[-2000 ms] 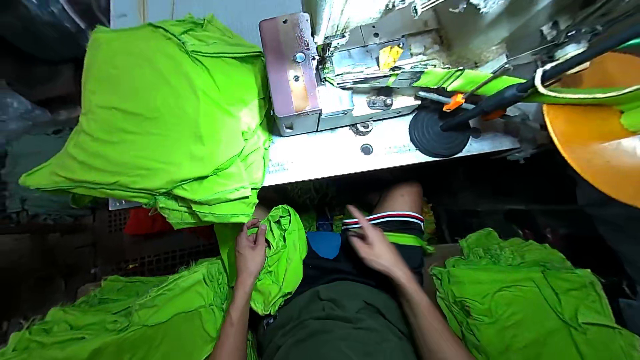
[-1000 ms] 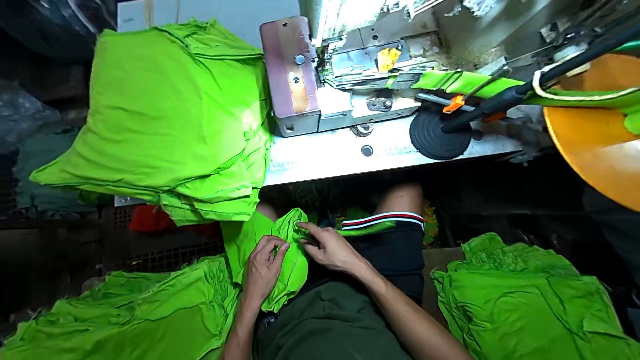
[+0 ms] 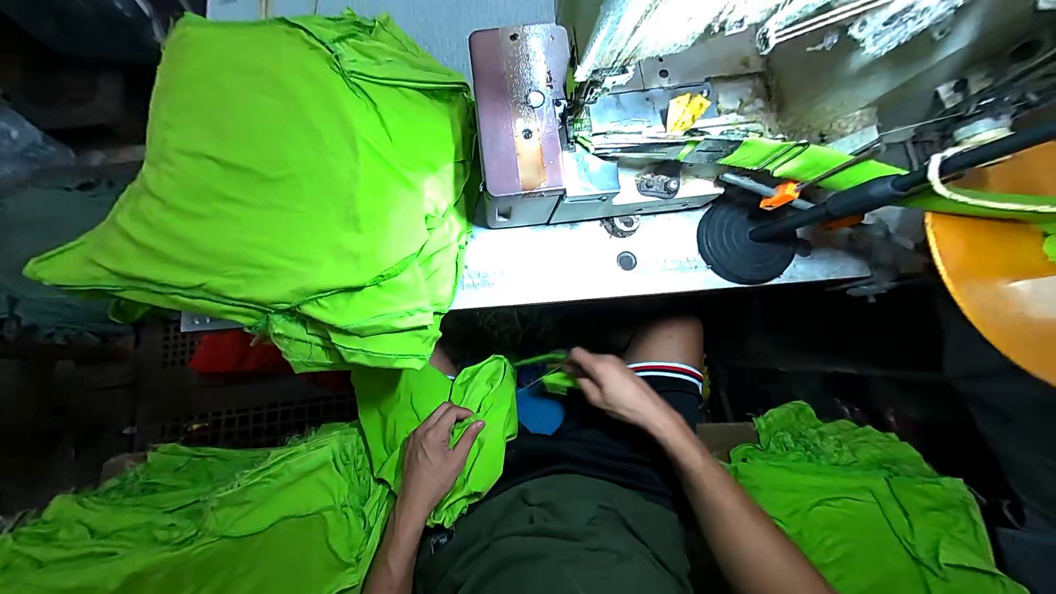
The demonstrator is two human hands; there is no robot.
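Observation:
A bright green fabric piece (image 3: 491, 412) lies bunched over my lap. My left hand (image 3: 441, 445) rests on it, thumb and fingers bent; whether it grips the cloth is hard to tell. My right hand (image 3: 606, 381) is over the other thigh, its fingers closed on a narrow green strip (image 3: 561, 381), which has a thin thread or edge running toward the bunched fabric. Above my lap stands an industrial sewing machine (image 3: 524, 115), with a green fabric band (image 3: 817, 163) fed into it from the right.
A tall stack of green fabric pieces (image 3: 305, 173) covers the left of the white machine table (image 3: 536, 276) and overhangs its edge. More green piles lie at the lower left (image 3: 214, 520) and lower right (image 3: 866, 495). A round black base (image 3: 747, 243) and an orange dish (image 3: 998, 289) are at the right.
My right hand has moved away to the right from beside my left hand and the bunched fabric. The green strip now stretches between the fabric and my right fingers.

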